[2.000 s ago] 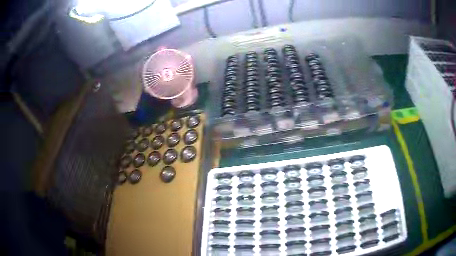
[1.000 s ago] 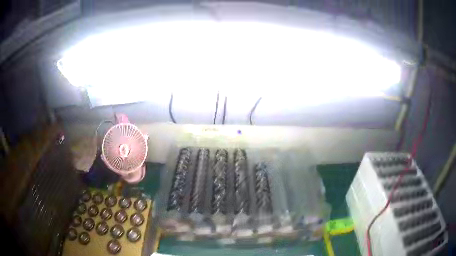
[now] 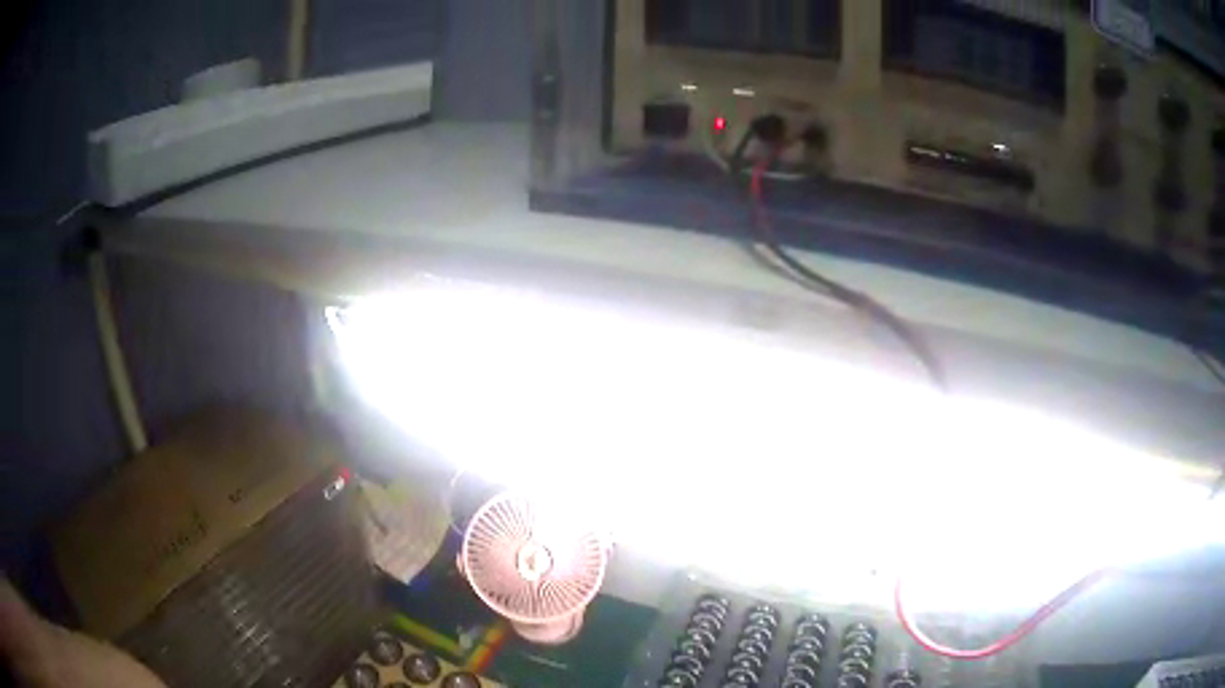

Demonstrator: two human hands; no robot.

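Part of my left hand [image 3: 61, 656] shows blurred at the lower left edge, in front of the ribbed stack of packed trays [image 3: 249, 591]. Its fingers cannot be made out, nor whether it holds anything. A brown cardboard top [image 3: 161, 538] lies on the stack. My right hand is out of the picture. Round silvery-and-dark components [image 3: 387, 648] lie on the cardboard sheet at the bottom edge. Clear blister trays [image 3: 726, 605] hold dark parts in columns at the bottom centre, cut off by the edge.
A pink fan [image 3: 535, 562] stands behind the cardboard sheet. A glaring tube light [image 3: 752, 430] spans the middle under the shelf [image 3: 336, 182]. A bench instrument [image 3: 860, 108] stands on the shelf, with red and dark leads. A white tray corner [image 3: 1189, 672] shows lower right.
The view has tilted up from the trays to the light, then to the shelf and instrument. The white parts tray has left the picture. My left hand has appeared at the lower left.
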